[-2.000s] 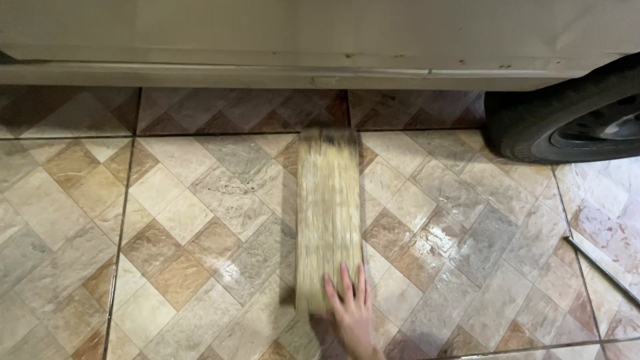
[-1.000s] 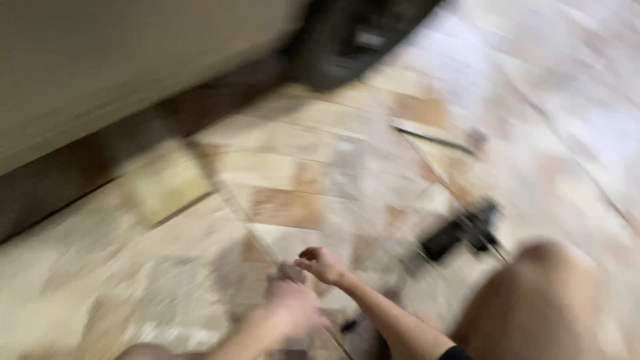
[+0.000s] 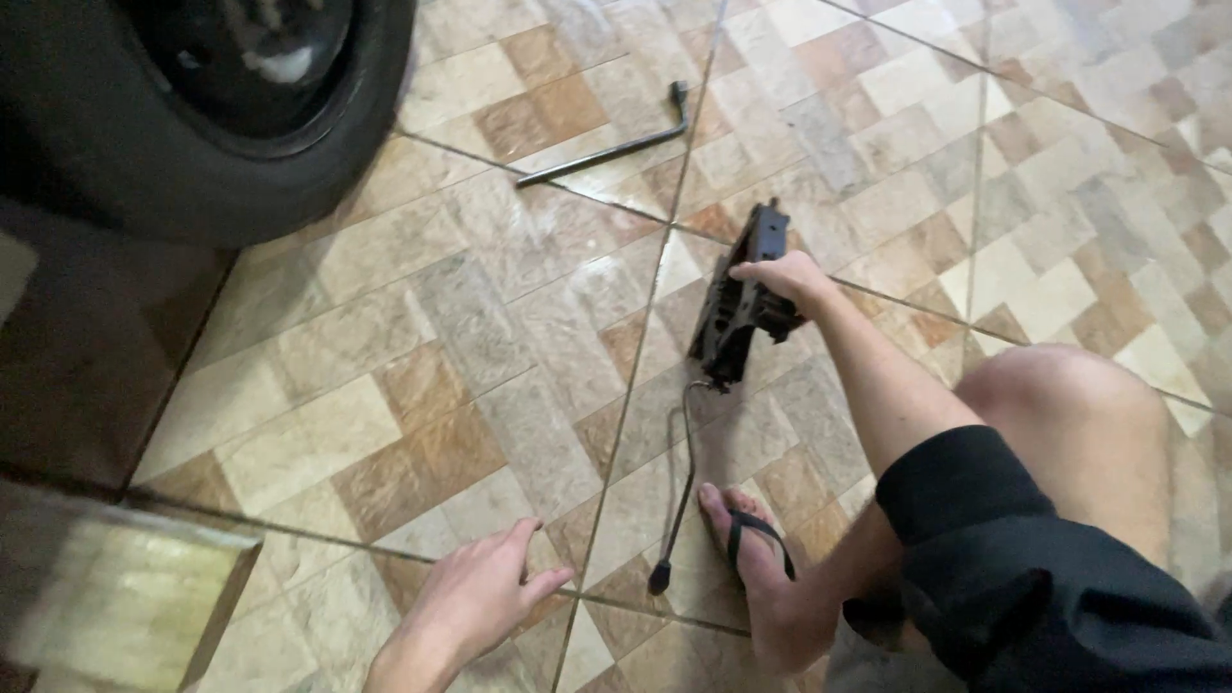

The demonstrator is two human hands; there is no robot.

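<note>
My right hand (image 3: 784, 281) grips a black scissor jack (image 3: 756, 289) around its middle. From the jack's lower end a thin cranked rod (image 3: 689, 462) with a black end piece reaches down beside my foot. My left hand (image 3: 481, 592) is low and left of centre above the tiles, empty, with thumb and fingers apart. An L-shaped lug wrench (image 3: 616, 154) lies on the tiled floor beyond the jack. At the lower left lies a light wooden board (image 3: 115, 597), partly blurred.
A car tyre (image 3: 375, 115) on a dark wheel stands at the upper left. My foot in a flip-flop (image 3: 760, 544) and my bent knee (image 3: 1068, 414) are at the right, close to the rod. The floor is patterned tile (image 3: 520, 385).
The view has swung right. The hand that was on the wooden board is off it. The jack, lying on the floor one second ago, is now in my right hand.
</note>
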